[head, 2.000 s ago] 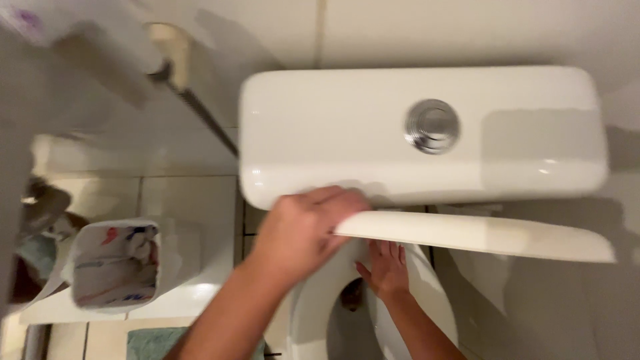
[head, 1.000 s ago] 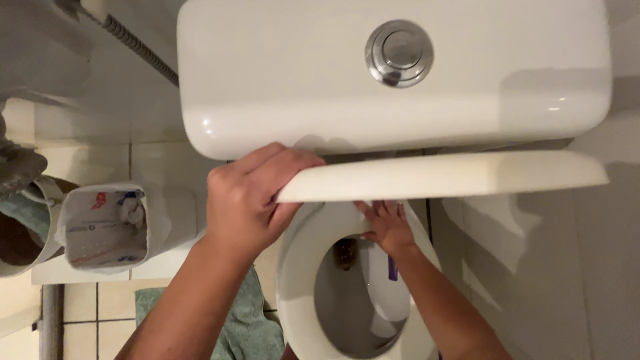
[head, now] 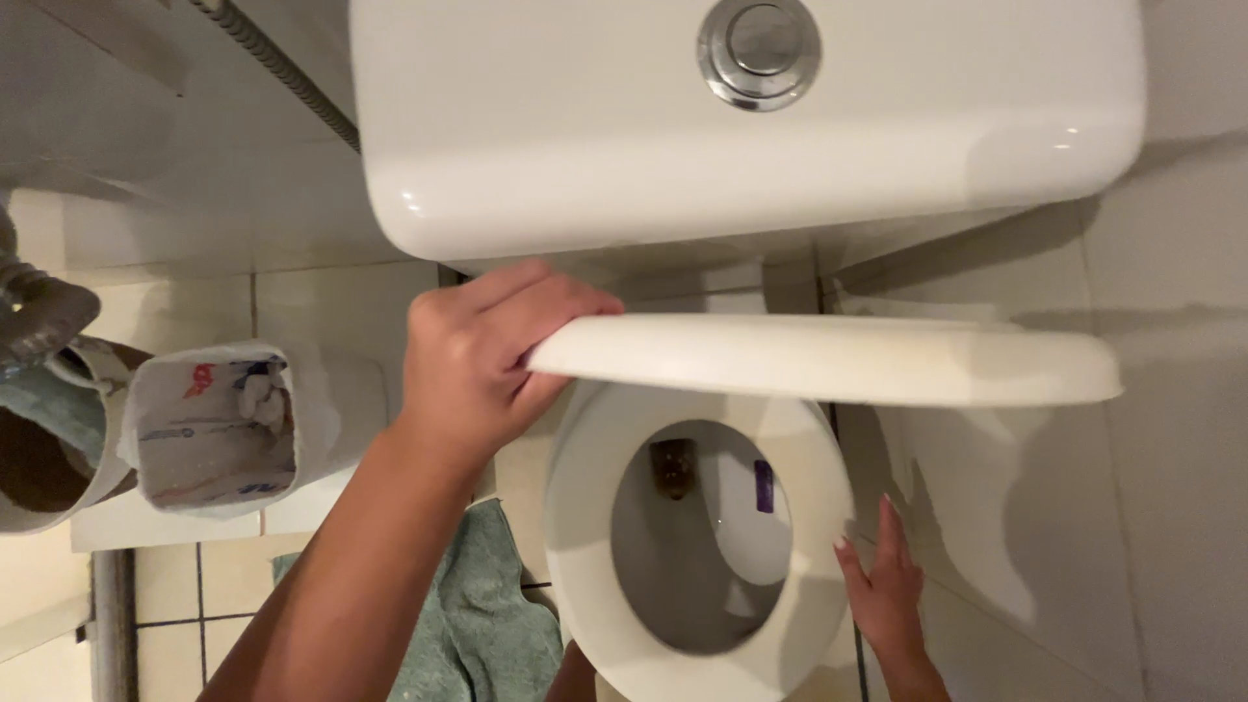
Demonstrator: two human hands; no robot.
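Note:
My left hand (head: 487, 361) grips the left end of a white toilet lid (head: 829, 359), which is raised and seen edge-on below the cistern. Under it the white toilet seat (head: 585, 546) lies on the bowl (head: 673, 575). Inside the bowl are a purple strip (head: 763, 486) on the wall and a dark patch near the drain. My right hand (head: 885, 585) is just right of the seat, fingers apart, holding nothing. The white cistern (head: 565, 127) with a round chrome flush button (head: 760, 51) is above the lid.
A lined waste bin (head: 336, 424) stands at the left, beside a bucket (head: 107, 429) with cloth in it. A green cloth (head: 487, 614) lies on the tiled floor. A flexible hose (head: 278, 68) runs at the upper left. A wall (head: 1180, 419) stands at the right.
My right hand has moved from the back of the seat out to its right side. My left hand has stayed on the lid. The view has come closer.

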